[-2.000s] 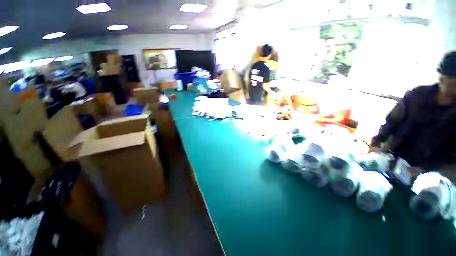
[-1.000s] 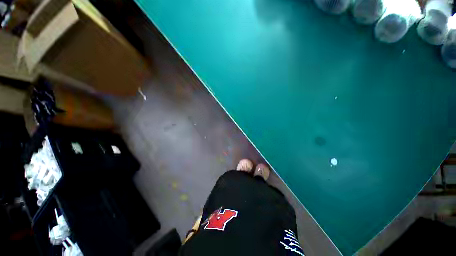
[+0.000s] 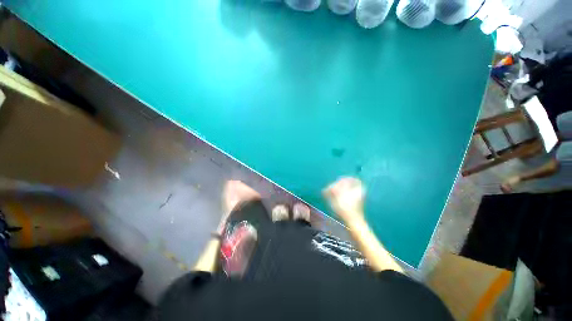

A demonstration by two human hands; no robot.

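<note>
The green-topped table (image 3: 282,94) runs diagonally across the view. My right hand (image 3: 345,193) is over the table near its front edge; it is blurred, with the fingers seemingly curled, and I cannot tell if it holds anything. My left hand (image 3: 239,193) is off the table in front of my dark clothing, also blurred, and its fingers are unclear. Rounded white appliances (image 3: 374,11) with ribbed faces stand in a row at the far side, cut off by the top edge.
A wooden stool (image 3: 502,141) with a pale top is at the right. A cardboard carton (image 3: 50,138) is on the left, with a black crate (image 3: 75,269) below it. Another carton (image 3: 467,285) is at the lower right. My feet (image 3: 291,212) are beside the table edge.
The view has tilted down from the room and turned right towards the table's near corner. Both hands have come into view. The white speck on the table near me no longer shows.
</note>
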